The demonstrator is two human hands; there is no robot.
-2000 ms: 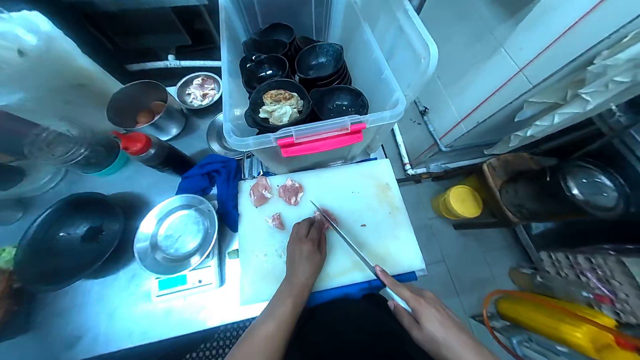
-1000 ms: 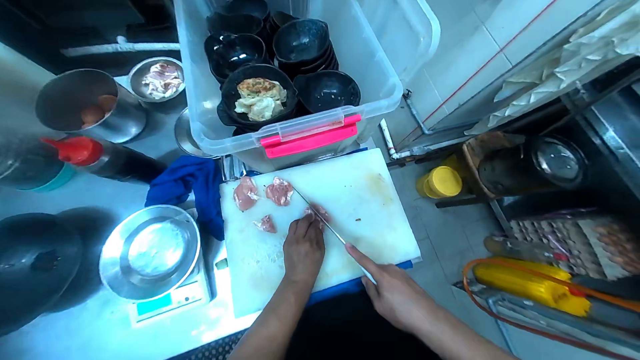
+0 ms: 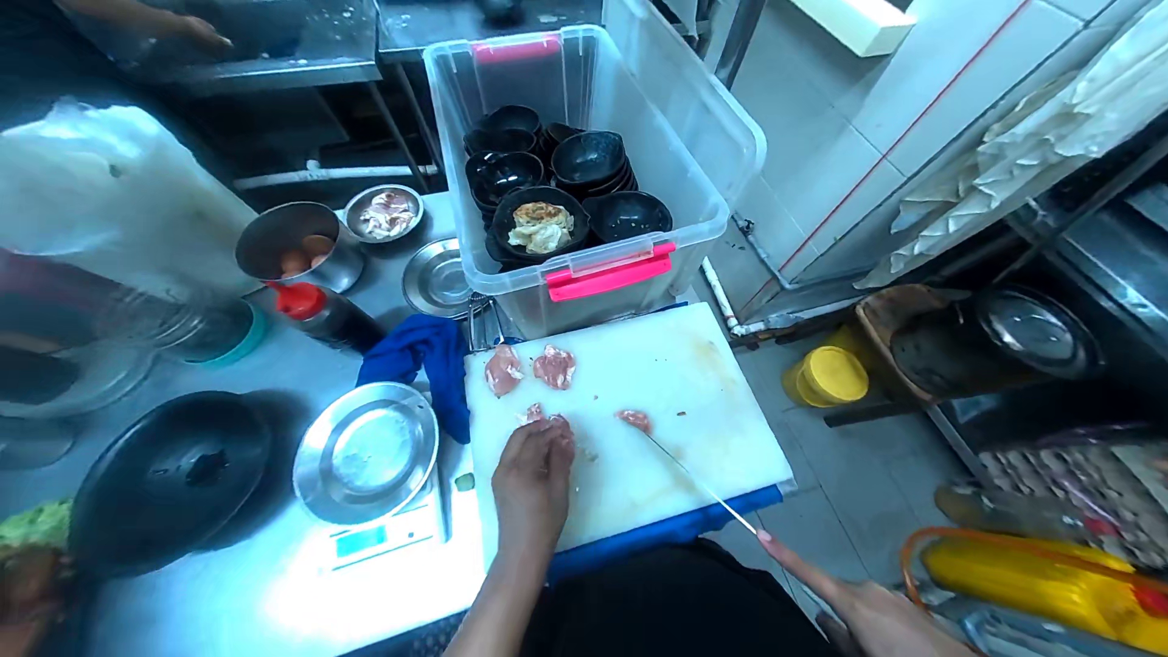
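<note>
My left hand (image 3: pixel 537 465) is on the left part of a white cutting board (image 3: pixel 657 365), its fingers closed on a piece of raw meat (image 3: pixel 564 436). Beside its fingertips lies a small meat scrap (image 3: pixel 533 413). Two flat meat pieces, one at the upper left (image 3: pixel 503 370) and one next to it (image 3: pixel 554 367), rest higher on the board. My right hand (image 3: pixel 853 593) grips a knife (image 3: pixel 698 482) at the lower right; its handle is mostly hidden by the hand. The blade tip touches or nearly touches a separate small meat piece (image 3: pixel 635 420).
Behind the board stands a clear plastic bin (image 3: pixel 712 214) of black bowls. To the left are a blue cloth (image 3: pixel 415 351), a kitchen scale (image 3: pixel 383 538) bearing a metal plate (image 3: pixel 365 453), a red-capped bottle (image 3: pixel 333 315), and a pot (image 3: pixel 342 265) with eggs. Another person's hand (image 3: pixel 203 32) shows at upper left.
My left hand has moved left with a meat piece, toward the pieces there. My right hand and the knife have moved away from it, and a small piece now lies apart at the blade tip.
</note>
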